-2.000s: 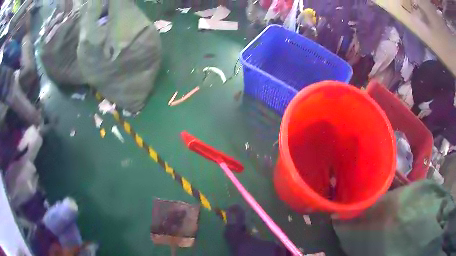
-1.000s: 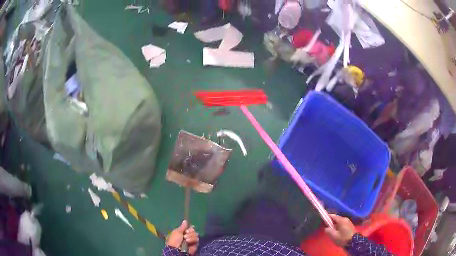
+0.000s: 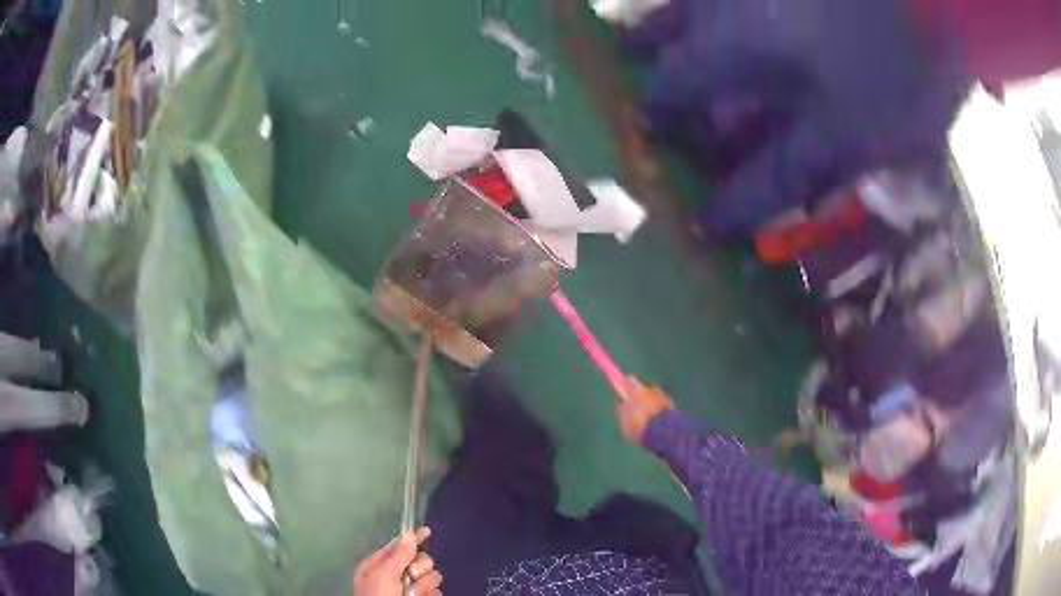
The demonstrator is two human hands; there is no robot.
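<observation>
The square dull dustpan [image 3: 471,259] is in the middle, its long thin handle running down to my left hand [image 3: 398,567], which grips it at the bottom edge. My right hand [image 3: 642,410] grips the pink handle of the broom [image 3: 588,338]. The broom's red head [image 3: 489,184] shows only partly behind the dustpan's far edge, among the scraps. White flat scraps [image 3: 538,186] lie at the dustpan's far edge, some against the broom head. A dark piece lies among them.
A large pale-green sack [image 3: 314,419] stands at left, with another open sack [image 3: 250,105] full of scraps behind it. Dark purple fabric [image 3: 803,105] lies at upper right, mixed scraps [image 3: 890,448] at right beside a white-edged surface. My legs are below the dustpan.
The dustpan and broom have moved forward to the white scraps, and the broom head is now partly hidden behind the pan. The view has shifted; the blue crate and red bucket are out of view.
</observation>
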